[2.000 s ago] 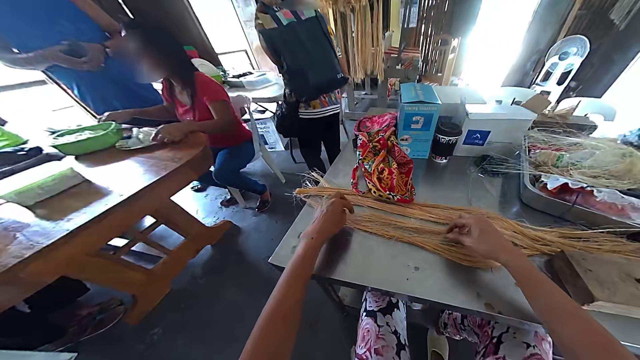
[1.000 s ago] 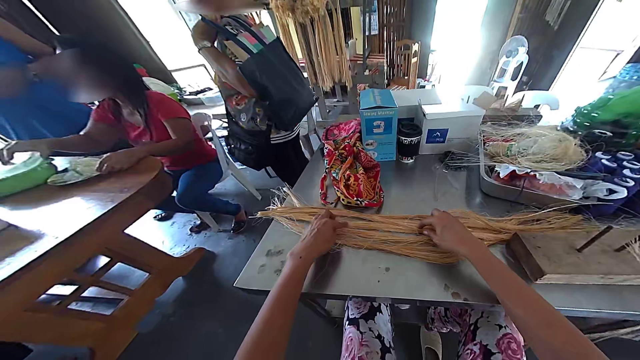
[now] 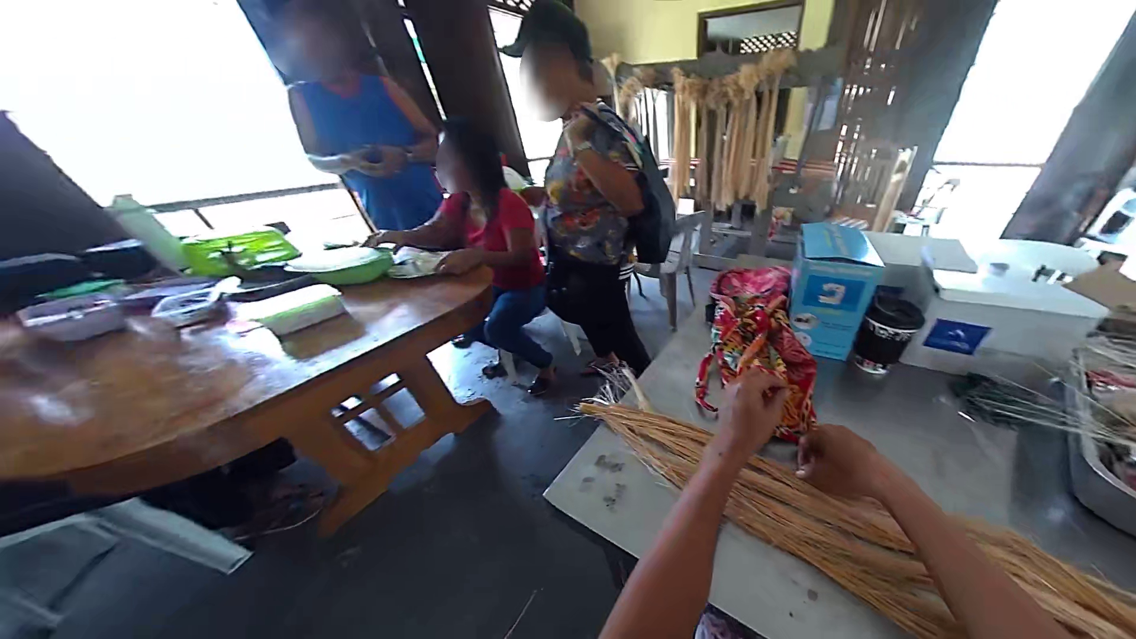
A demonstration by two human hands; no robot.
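Long tan plant fibers [image 3: 799,506] lie in a bundle slantwise along the metal tabletop [image 3: 595,497]. My left hand [image 3: 750,410] is raised over the bundle, in front of the red patterned fabric bag [image 3: 754,306], with its fingers curled; whether a strand is between them cannot be told. Just right of the bag's lower end, my right hand [image 3: 839,460] is above the fibers, fingers bent, its grip unclear.
Behind the bag stand a blue box [image 3: 832,293], a black patterned cup [image 3: 886,333] and a white box [image 3: 998,324]. A metal tray [image 3: 1096,470] of fibers is at right. Left is a wooden table [image 3: 382,328], with several people around its far end.
The view has swung left. Both hands, flat on the fibers before, have lifted, the left one now up in front of the bag.
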